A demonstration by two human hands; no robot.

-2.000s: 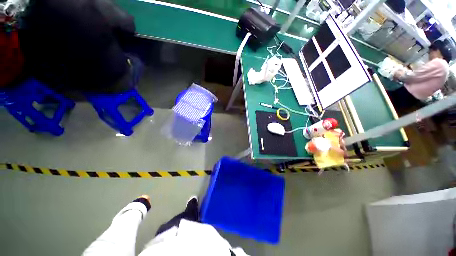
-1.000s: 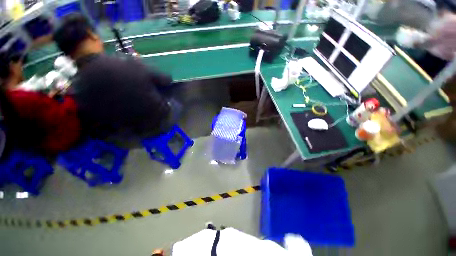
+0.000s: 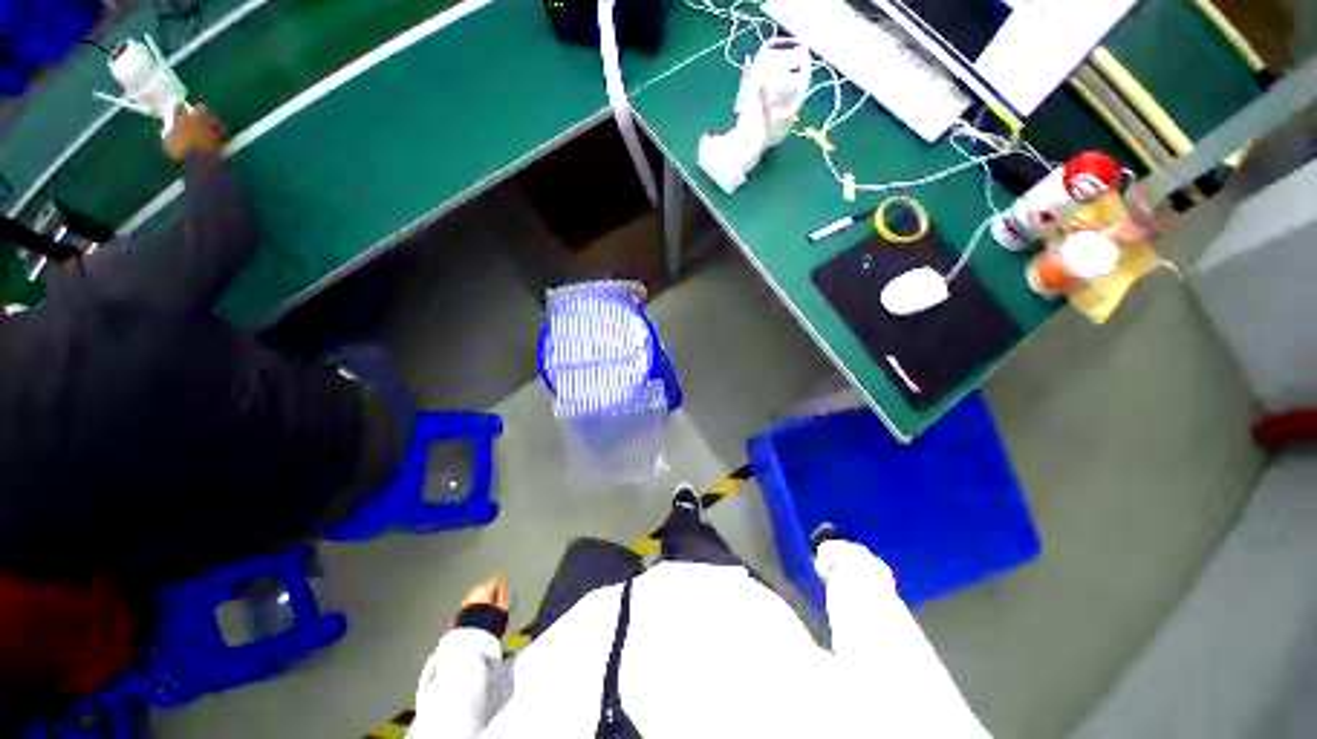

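My left hand (image 3: 488,595) hangs at the lower left, small and blurred, below a dark cuff. No object shows in it, but its finger pose is unclear. My right sleeve reaches the near edge of the blue tote (image 3: 910,505) on the floor. Its dark cuff shows, but the hand cannot be made out. A blue stool with a ribbed pale cover (image 3: 600,347) stands ahead. White cameras (image 3: 758,116) lie side by side on the green bench (image 3: 766,260), beside thin cables. A white mouse (image 3: 916,292) sits on a black pad (image 3: 961,339).
The bench corner overhangs the tote. A tape roll (image 3: 901,220), a pen (image 3: 841,227), a red-topped can (image 3: 1062,199) and an orange-and-white cup (image 3: 1069,264) are on the bench. A seated person (image 3: 159,390) at left reaches toward a white device (image 3: 148,80). Blue stools (image 3: 448,469) stand nearby.
The view has moved closer to the bench and stool and tilted down. The tote now sits partly under the bench corner in view. My left hand has come into fuller view.
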